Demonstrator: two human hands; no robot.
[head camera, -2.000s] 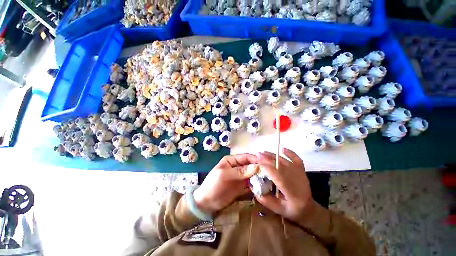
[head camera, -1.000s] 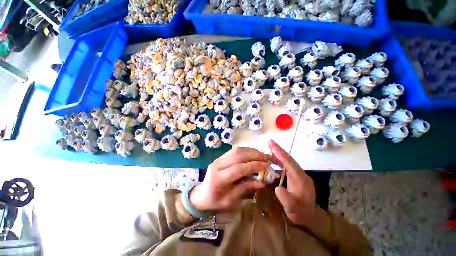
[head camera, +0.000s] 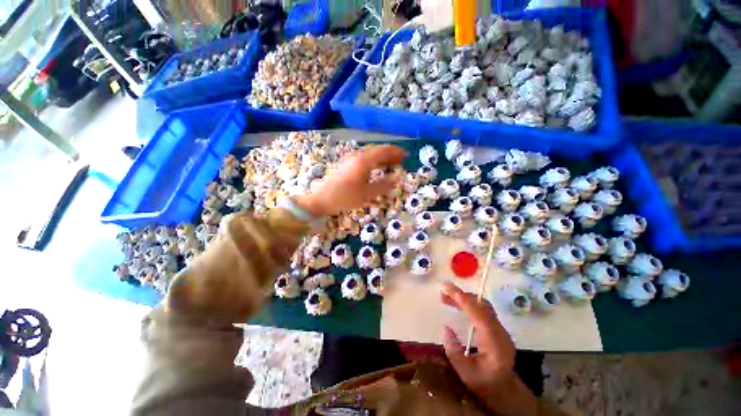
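Observation:
My left hand (head camera: 353, 180) is stretched over the right side of the heap of small grey and orange-yellow parts (head camera: 280, 166). A pale piece shows at its fingertips; blur hides whether the fingers grip it. My right hand (head camera: 481, 345) is low, near the sheet's front edge, and holds a thin wooden stick (head camera: 488, 272) pointing up and away. The red disc (head camera: 465, 264) lies on the white sheet (head camera: 422, 313), left of the stick. Pale ridged pieces with dark round openings (head camera: 540, 265) stand in spaced rows at the right.
A large blue bin (head camera: 487, 134) of pale pieces stands at the back, with smaller filled blue bins to its left. Another blue bin (head camera: 166, 166) sits at the left, beside darker grey pieces (head camera: 158, 252). A blue tray (head camera: 699, 183) stands at the far right.
My left hand has moved from beside my right hand, up and forward to the heap. My right hand still holds the stick. The view has tilted up, showing more of the back bins.

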